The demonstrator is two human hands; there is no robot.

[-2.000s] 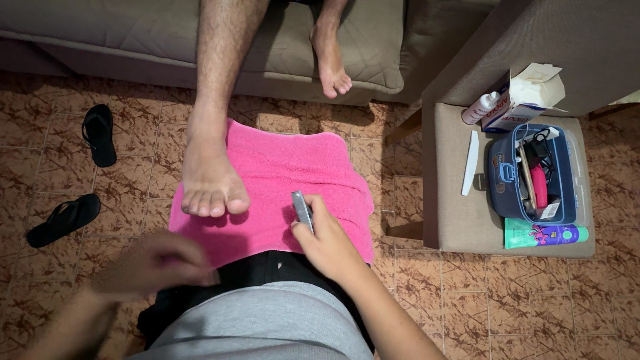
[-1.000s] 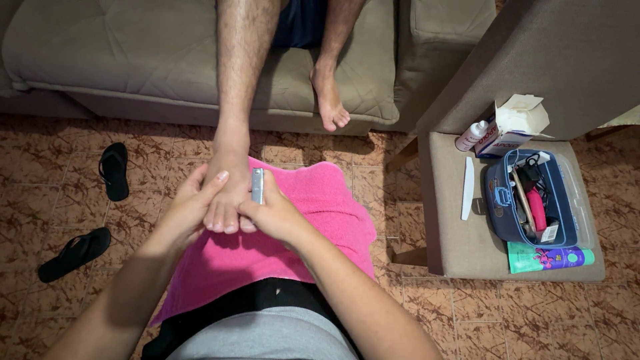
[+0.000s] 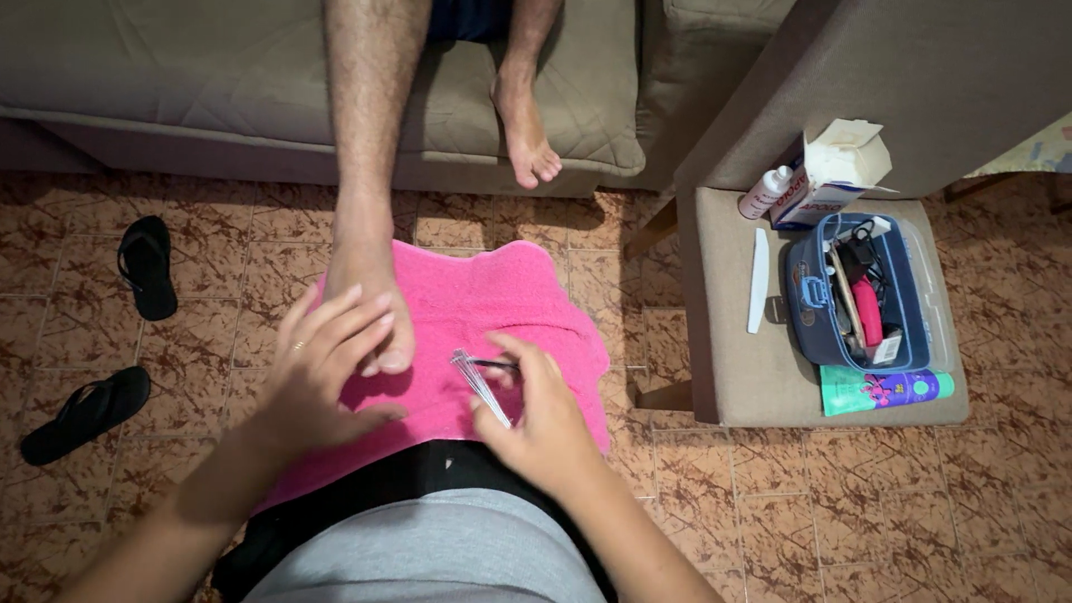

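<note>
A person's bare foot (image 3: 365, 272) rests on a pink towel (image 3: 494, 293) spread over my lap. Over the toes of that foot lies my left hand (image 3: 322, 368), fingers apart and holding no tool; whether its fingertips touch the skin I cannot tell. To the right of the foot, above the towel, my right hand (image 3: 536, 410) holds a metal nail clipper (image 3: 481, 388) between thumb and fingers, its lever swung out from the body. The clipper is apart from the toes. Part of the foot's outer side is hidden by my left hand.
A padded chair (image 3: 729, 385) at right bears a blue plastic box (image 3: 808, 322) of tools, a white nail file (image 3: 758, 280), a bottle (image 3: 765, 193), an opened carton (image 3: 825, 197) and a green-purple tube (image 3: 888, 390). Black flip-flops (image 3: 149, 268) lie at left. The person's other foot (image 3: 526, 134) hangs by the sofa (image 3: 209, 92).
One second ago both my hands were at the toes. My right hand has since moved right, away from the foot, with the clipper, and my left hand's fingers have spread over the toes.
</note>
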